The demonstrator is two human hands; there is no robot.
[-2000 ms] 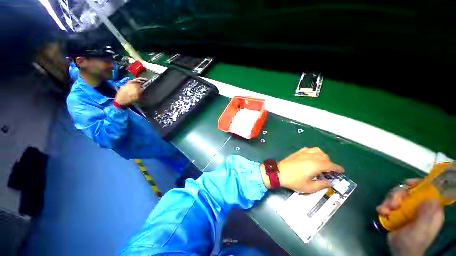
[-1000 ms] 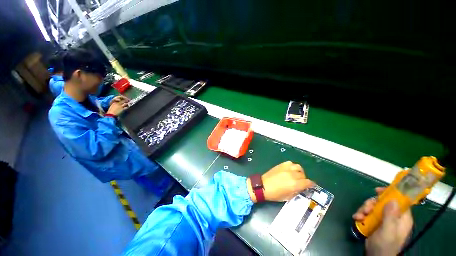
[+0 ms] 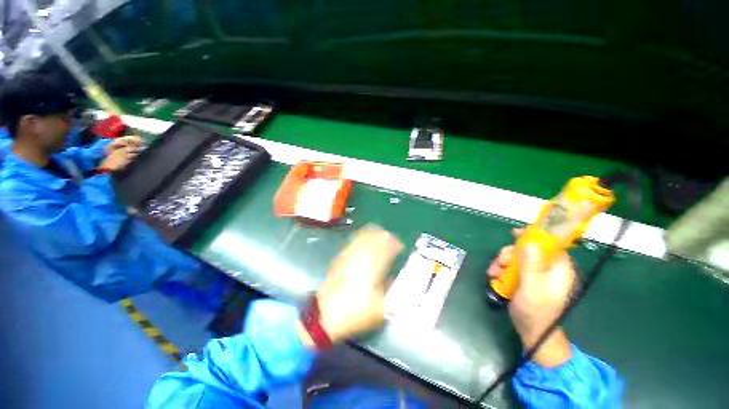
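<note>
The phone assembly (image 3: 428, 281), a pale flat rectangle with dark electronics and a small orange flex at its far end, lies on the dark green bench. My left hand (image 3: 361, 281) is blurred, just left of the phone assembly and partly over its left edge; whether its fingers hold anything is hidden by blur. My right hand (image 3: 537, 289) is shut around the yellow-orange electric screwdriver (image 3: 559, 220), right of the phone assembly. The tool's dark tip points down near the bench, apart from the phone. Its black cord hangs past my right wrist.
A red bin (image 3: 313, 192) with white parts stands behind my left hand. A black tray (image 3: 196, 180) of shiny parts is at left, beside a person in blue. Beyond the white rail (image 3: 480, 198), the green belt (image 3: 360, 145) carries phone assemblies. A wrapped post (image 3: 703, 232) is far right.
My left hand has moved off the phone assembly's far end, towards its left side. My right hand still holds the screwdriver, now more upright. The view has turned right, bringing the wrapped post in.
</note>
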